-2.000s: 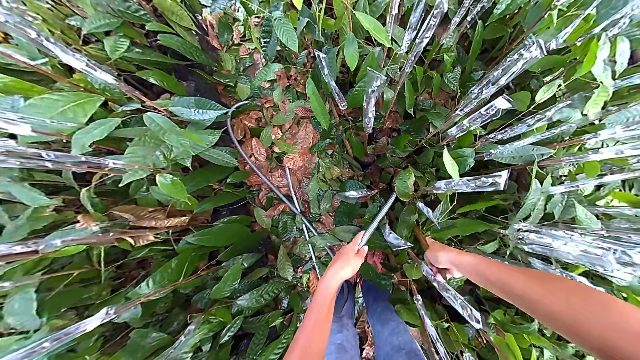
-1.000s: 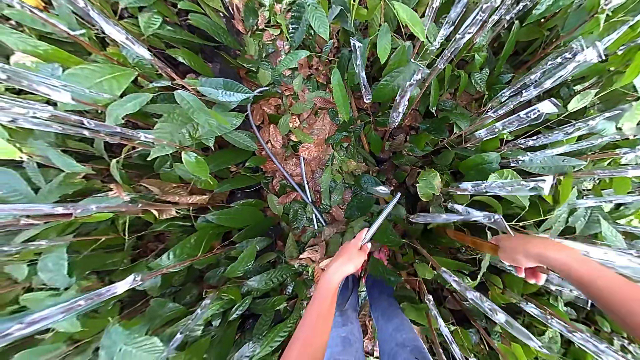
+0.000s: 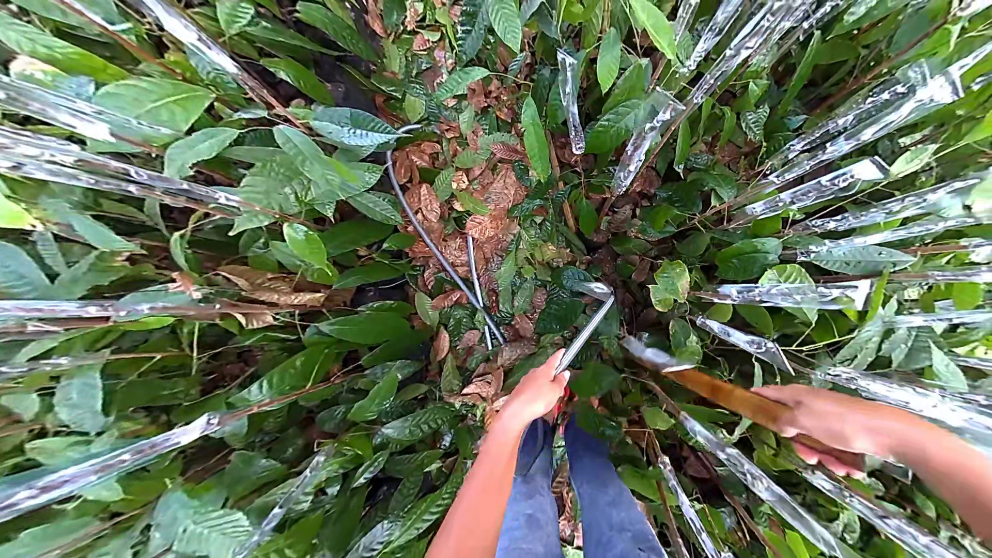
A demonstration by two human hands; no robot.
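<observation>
Low in the middle, my left hand point(image 3: 537, 391) grips a thin metal rod point(image 3: 585, 335) that points up and to the right, its far end near a small shiny piece. My right hand point(image 3: 821, 425), at the lower right, is closed around the brown wooden handle point(image 3: 725, 397) of a tool. That tool's metal head point(image 3: 653, 356) lies to the right of the rod and does not touch it. A leafy seedling hides part of the ground between the hands. Whether the rod is a blade or a tube I cannot tell.
Leafy plants, many with stems wrapped in clear plastic film point(image 3: 821, 188), crowd both sides. A dark curved hose or cable point(image 3: 434, 248) and a thin pale rod point(image 3: 475, 283) lie over brown dead leaves point(image 3: 492, 203). My trouser legs point(image 3: 601, 488) show at the bottom.
My right hand has moved right, away from the left hand, and more of the wooden handle and the tool's metal head now shows. My left hand stays on the metal rod.
</observation>
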